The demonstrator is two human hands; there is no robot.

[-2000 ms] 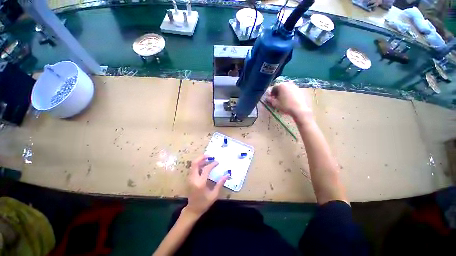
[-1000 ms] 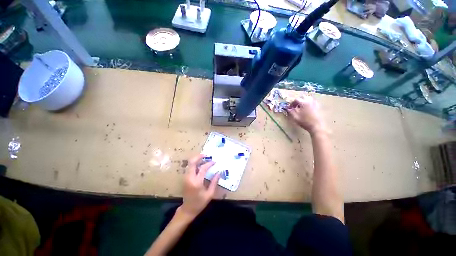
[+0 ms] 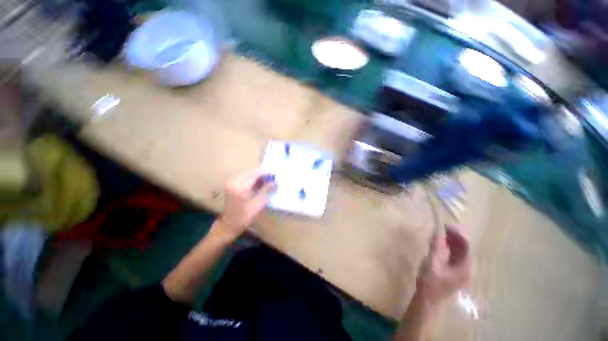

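Note:
The frame is blurred. A white square base plate (image 3: 299,180) lies on the bench with several dark-tipped posts standing on it. My left hand (image 3: 245,200) is at the plate's left edge, its fingers on or beside the left post; whether it grips the post cannot be told. My right hand (image 3: 450,256) is over the bench to the right of the plate, fingers curled and blurred; whether it holds anything cannot be told. The dark-blue electric screwdriver (image 3: 473,136) hangs over the metal screw feeder (image 3: 383,153), behind and right of the plate.
A white tub (image 3: 175,50) stands at the bench's back left. A blurred pile of small metal parts (image 3: 448,193) lies right of the feeder. Disc units, one a round disc (image 3: 340,54), stand on the green conveyor behind. A person in yellow-green clothing (image 3: 63,180) is at the left.
The view has swung and tilted, shifting the bench and feeder in the picture. My right hand has left the metal parts pile and come nearer to me. My left hand stays at the plate.

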